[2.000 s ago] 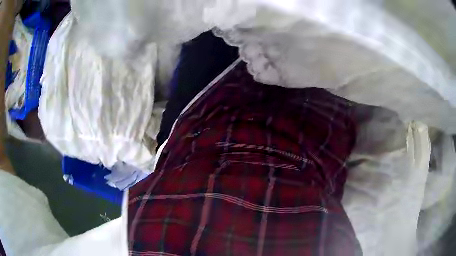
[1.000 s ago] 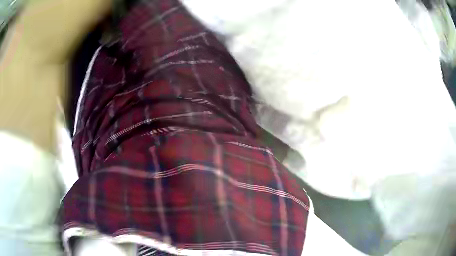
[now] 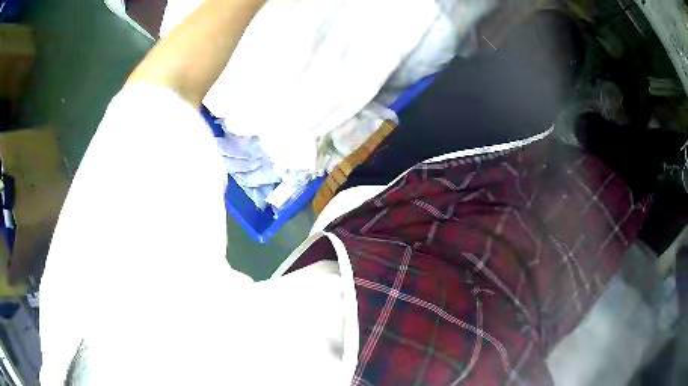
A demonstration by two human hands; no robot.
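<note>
White garment pieces (image 3: 324,60) lie in a bright, overexposed heap over a blue plastic basket (image 3: 260,226) at the upper middle. My left forearm shows at the upper left in a white sleeve and reaches up to the heap. My left hand is cut off by the top edge or hidden by the cloth. My right hand is not in the picture. The dark red plaid apron (image 3: 453,279) with pale binding covers my lap.
Smaller white and pale blue cloth scraps (image 3: 249,170) lie in the basket. Brown cardboard boxes (image 3: 38,196) stand on the green floor (image 3: 83,83) at the left. A hazy pale material (image 3: 615,324) hangs at the lower right.
The view has swung left towards the basket. The large white cloth seen at the upper right is out of view there. My left arm now reaches up to the heap.
</note>
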